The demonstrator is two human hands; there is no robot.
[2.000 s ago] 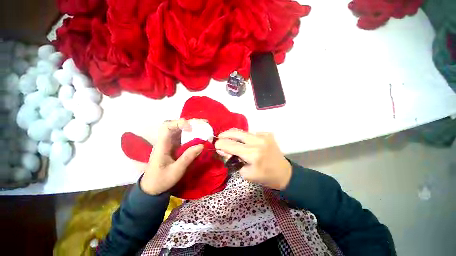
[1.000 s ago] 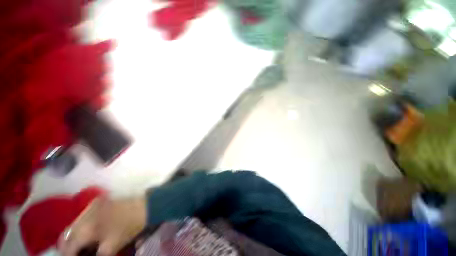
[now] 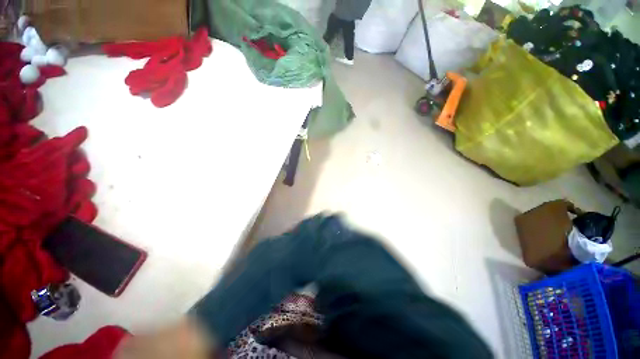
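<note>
A red plush piece (image 3: 91, 345) lies at the bottom left, cut off by the picture's edge. My right hand (image 3: 165, 341) is blurred beside it at the bottom edge; its fingers are hidden or cut off, so what it holds cannot be told. My left hand is out of the picture. The patterned apron (image 3: 281, 326) shows below my bent right sleeve. No needle, thread or worked pompom can be made out.
On the white table (image 3: 168, 154): a red plush pile (image 3: 35, 189), smartphone (image 3: 95, 254), silvery gadget (image 3: 56, 300), white pompoms (image 3: 31, 55), separate red pieces (image 3: 165, 66). Beyond: cardboard box (image 3: 112, 17), green sack (image 3: 281, 49), person's legs (image 3: 342, 35), yellow sack (image 3: 530, 116), blue crate (image 3: 568, 315).
The view has swung right, away from the work. My left hand, the white pompom and the worked area have left the picture. Floor, sacks and blue crate have come in at right.
</note>
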